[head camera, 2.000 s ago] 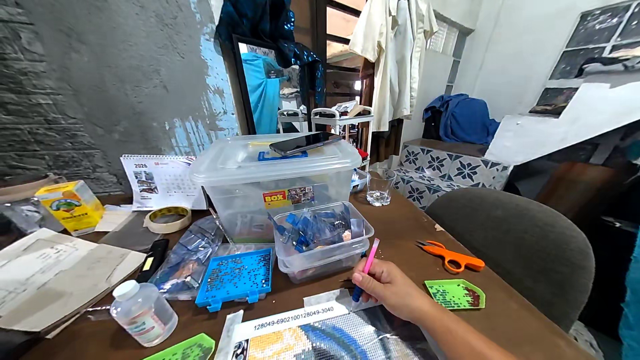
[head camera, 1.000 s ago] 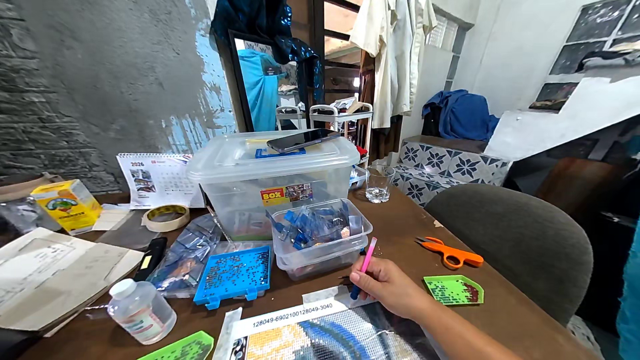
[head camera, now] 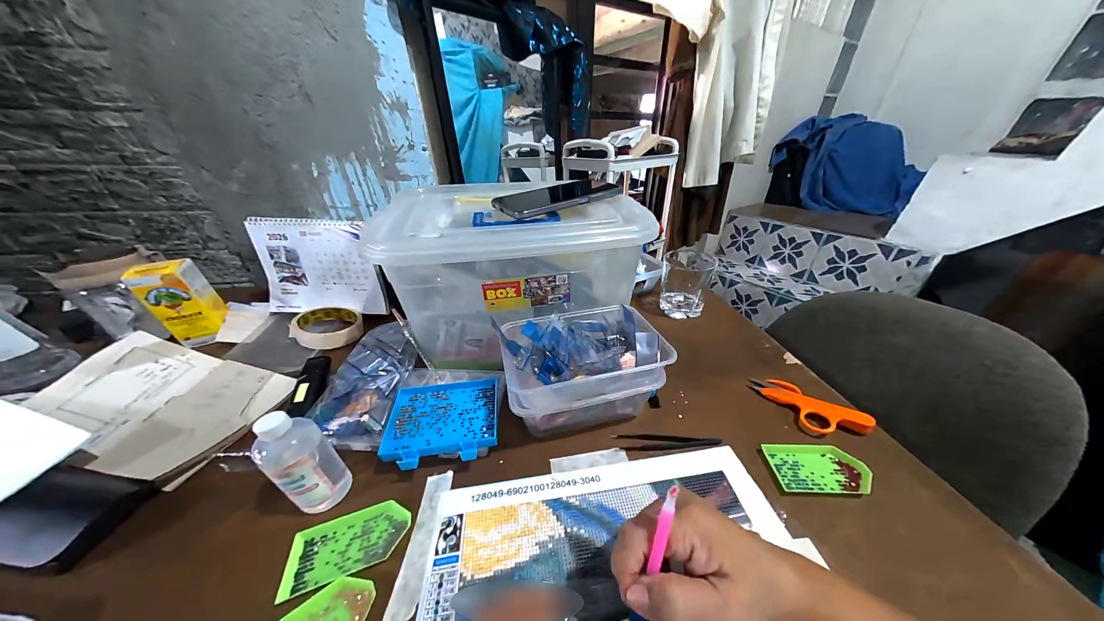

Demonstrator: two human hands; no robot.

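My right hand [head camera: 690,552] grips a pink diamond-painting pen [head camera: 662,530] over the diamond-painting canvas [head camera: 517,535], which is taped to the table. At the bottom edge a blurred, skin-toned shape shows over the canvas; whether it is my left hand cannot be told. Green trays of small beads lie beside the canvas: one [head camera: 349,545] and part of another [head camera: 338,601] at left, a third [head camera: 815,470] at right. Above the canvas rests a pair of dark tweezers [head camera: 668,442]. A blue tray [head camera: 442,418] holding dark beads is behind the canvas, to the left.
A plastic bottle [head camera: 302,466] and folded papers [head camera: 155,405] occupy the left. A small clear container [head camera: 586,379] stands before a large lidded bin [head camera: 517,259] bearing a phone [head camera: 556,198]. Orange scissors [head camera: 815,410], a drinking glass [head camera: 686,289] and a grey chair [head camera: 931,388] are at right.
My right hand, with the pink pen, has moved from the canvas's top edge down over the picture. The tweezers now show above the canvas. A blurred shape has appeared at the bottom edge.
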